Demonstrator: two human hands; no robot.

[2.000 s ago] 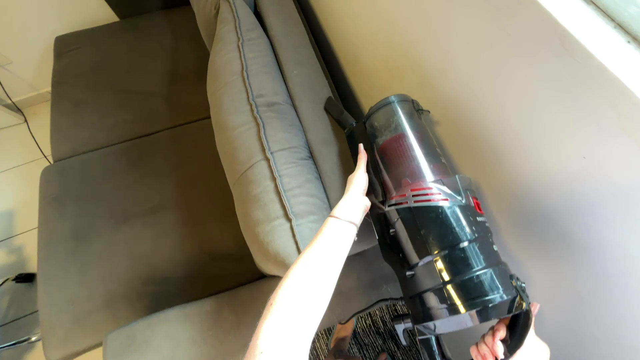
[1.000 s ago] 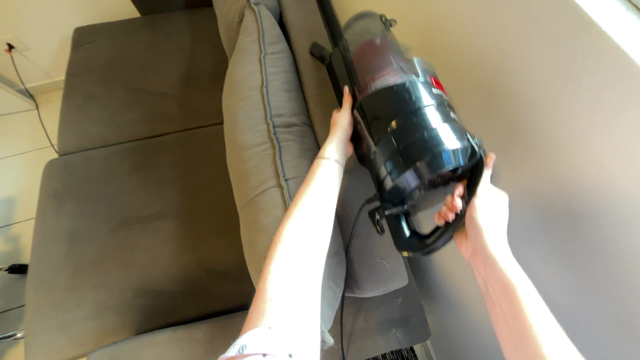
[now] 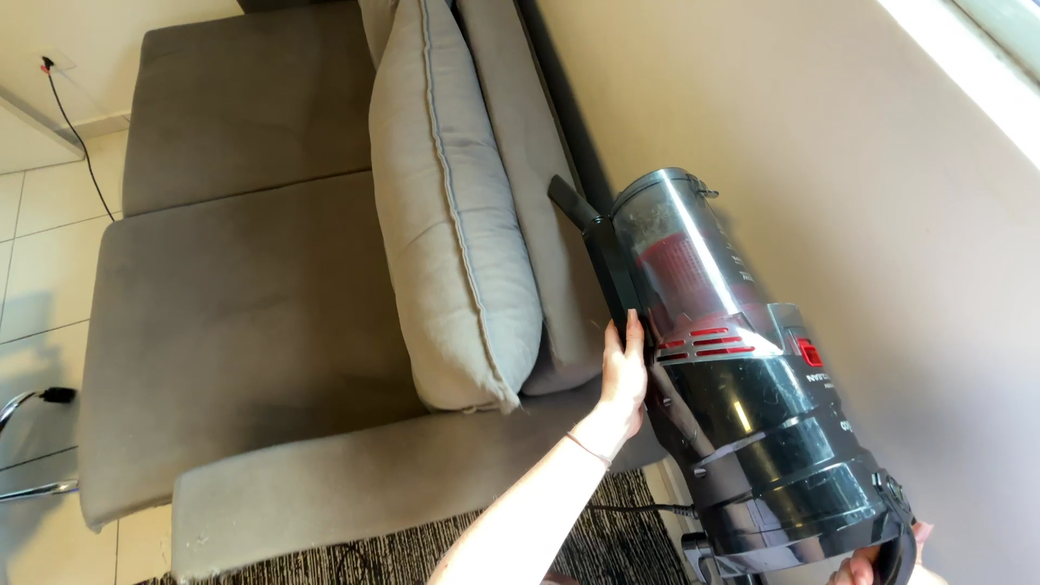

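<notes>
A black upright vacuum cleaner [image 3: 772, 439] with a clear dust bin [image 3: 691, 252] and a red filter inside fills the right side, tilted along the wall. My right hand [image 3: 865, 565] grips its loop handle at the bottom right edge, partly cut off by the frame. Against the near side of the body, just below the bin, my left hand [image 3: 626, 374] rests with fingers extended, steadying it; its palm side is hidden. A black crevice nozzle [image 3: 573, 203] juts from the vacuum's side near the sofa's backrest [image 3: 528, 162]. The vacuum's lower end is out of view.
A grey-brown sofa [image 3: 244, 325] with a long light cushion [image 3: 455, 227] stands on the left, its armrest [image 3: 357, 479] nearest me. The beige wall [image 3: 812, 162] borders the vacuum. Below are a striped rug [image 3: 626, 536] and a power cord [image 3: 638, 509]. Chrome legs [image 3: 41, 490] stand at far left.
The vacuum moved up and away along the wall between the earliest frame and one second ago, and has since come back down toward the lower right. Both hands have stayed on it.
</notes>
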